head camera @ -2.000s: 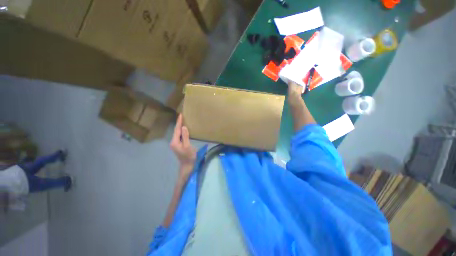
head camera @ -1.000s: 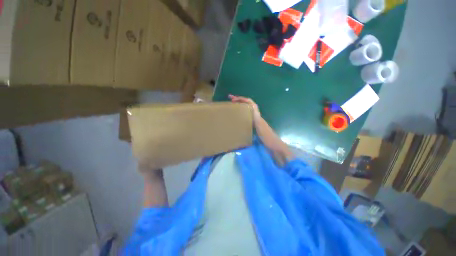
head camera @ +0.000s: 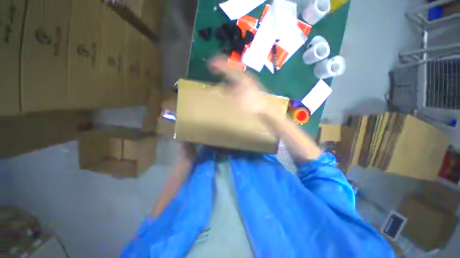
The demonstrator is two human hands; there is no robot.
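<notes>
A brown carton (head camera: 217,123) is in front of my torso, at the near edge of the green table. My left hand (head camera: 187,150) is at its lower left side, mostly hidden below the carton, so its grip cannot be told. My right hand (head camera: 242,88) is blurred over the carton's top, its fingers reaching past the far edge; contact cannot be told. The tape dispenser (head camera: 301,114) lies on the table just right of the carton.
The green table (head camera: 202,63) bears orange sticker sheets (head camera: 248,24), a marker pen (head camera: 275,56), dark crumpled cloth (head camera: 232,36) and white rolls (head camera: 330,66). Stacked cartons (head camera: 65,55) stand left, an open carton (head camera: 108,151) on the floor. Flattened cartons (head camera: 411,146) stand right.
The carton has moved right in view, from beside the table to its near edge. My right hand has left the carton's right end and swung over its top. The dispenser now shows close beside the carton.
</notes>
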